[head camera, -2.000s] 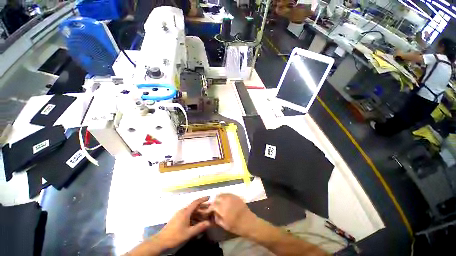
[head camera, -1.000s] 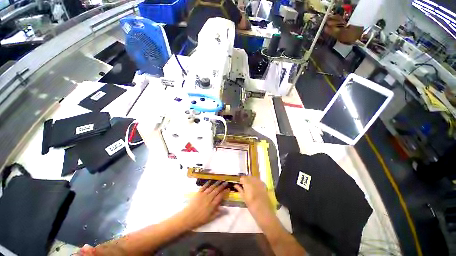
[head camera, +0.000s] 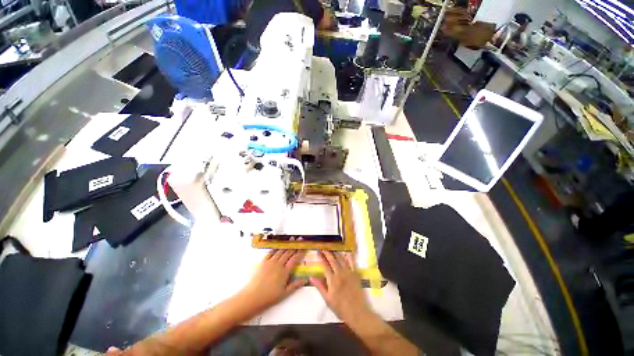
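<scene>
My left hand (head camera: 277, 275) and my right hand (head camera: 339, 279) lie palm down, fingers spread, on the white base sheet (head camera: 215, 278) at the front edge of the amber-brown clamp frame (head camera: 306, 245). Neither hand grips anything. A narrow black strip shows inside the frame's front edge, above the fingertips; how far it runs under the frame is hidden. The frame sits beside the white head of the sewing machine (head camera: 247, 191). Yellow tape (head camera: 364, 236) edges the frame at right and front.
Black panels with a white label (head camera: 452, 278) lie at right. Small labelled black pieces (head camera: 90, 182) lie at left, with a black stack (head camera: 38, 299) at far left. A white-bordered screen (head camera: 490, 139) stands at back right. A blue fan (head camera: 184, 59) stands behind.
My hands first worked together at the table's front edge, then reached the frame's front with black fabric under the fingers. Now they are slightly drawn back, flat on the sheet.
</scene>
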